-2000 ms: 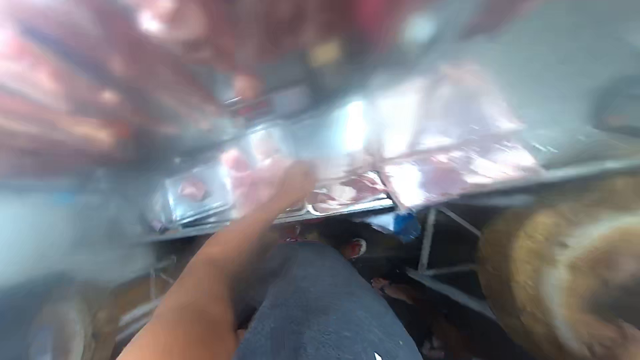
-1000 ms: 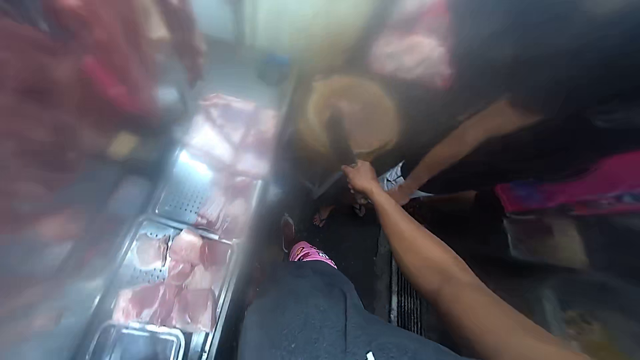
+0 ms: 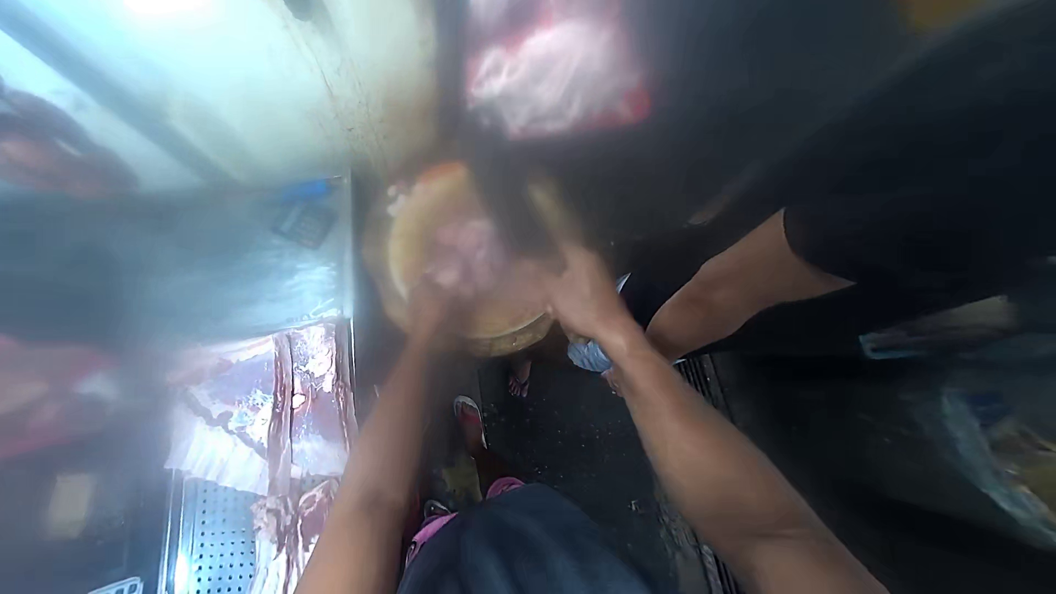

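A round wooden chopping block (image 3: 503,334) stands ahead of me, with blurred pink raw meat (image 3: 466,252) on top. My left hand (image 3: 437,301) is at the meat's near edge; blur hides whether its fingers grip it. My right hand (image 3: 582,285) is closed around the handle of a cleaver at the block's right side. The dark cleaver blade (image 3: 507,190) is smeared by motion and reaches over the block's far right part.
Slabs of raw meat (image 3: 309,396) lie on the metal counter at left, beside a perforated metal tray (image 3: 219,528). Another person's arm (image 3: 726,285) is close on the right. A bag with pale contents (image 3: 561,78) is beyond the block. Sandalled feet (image 3: 470,417) are on the dark floor.
The view has swung toward the block. My left hand, over the meat trays two seconds ago, is now at the block with meat. My right hand held the cleaver there one second ago too.
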